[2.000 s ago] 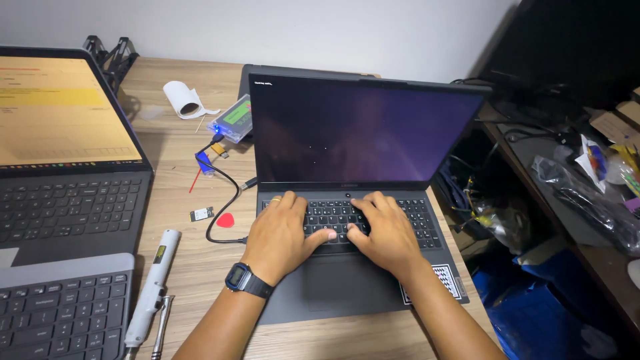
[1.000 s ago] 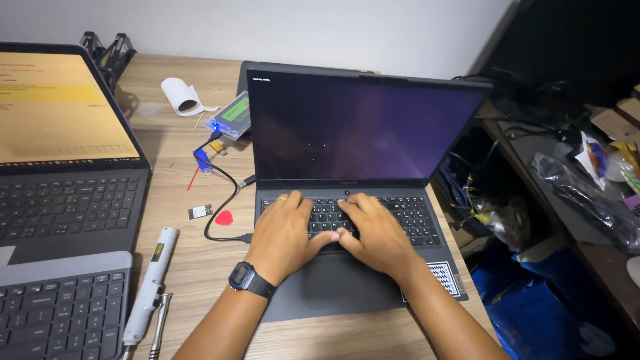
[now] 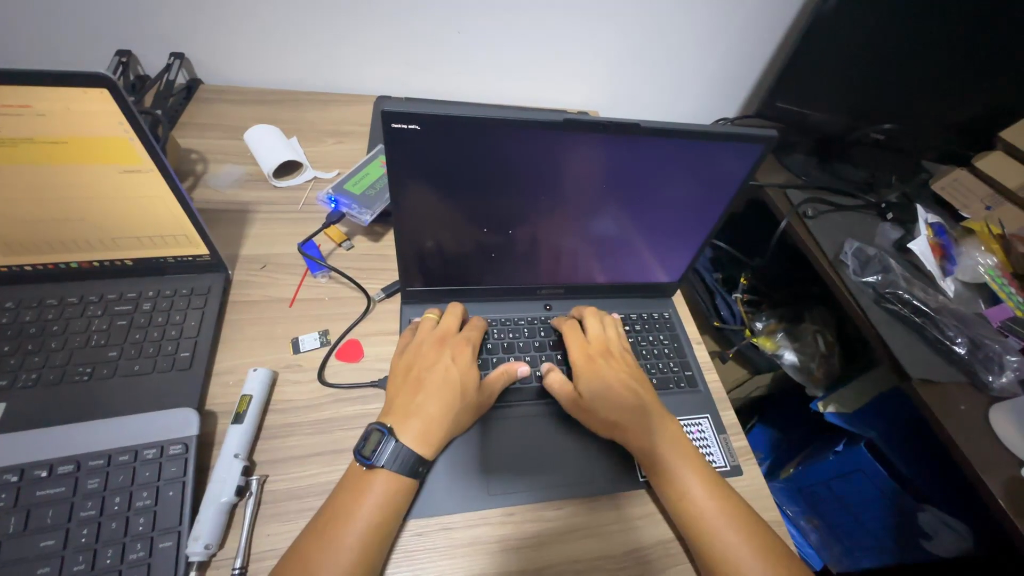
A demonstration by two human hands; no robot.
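Observation:
A dark grey Lenovo laptop (image 3: pixel 528 448) stands unfolded in front of me, its screen (image 3: pixel 560 208) nearly black with a short line of white text at the top left. My left hand (image 3: pixel 444 372) rests on the left part of its keyboard (image 3: pixel 520 340), fingers spread, with a ring and a digital wristwatch (image 3: pixel 384 448). On the right part lies my right hand (image 3: pixel 600 368), its thumb near the bottom key rows. Neither hand holds anything. A black cable (image 3: pixel 364 312) runs from the laptop's left side to a clear-cased device (image 3: pixel 358 188) with a lit blue light, partly behind the screen.
To the left are a second laptop (image 3: pixel 104 320), a separate keyboard (image 3: pixel 96 496), a grey electric screwdriver (image 3: pixel 236 456), a paper roll (image 3: pixel 280 156), a small M.2 card (image 3: pixel 310 342), a red pick (image 3: pixel 350 351) and a USB stick (image 3: pixel 338 238). A cluttered shelf (image 3: pixel 952 408) stands right.
The white text at the top left of the laptop screen has become shorter. Both hands remain on the keyboard.

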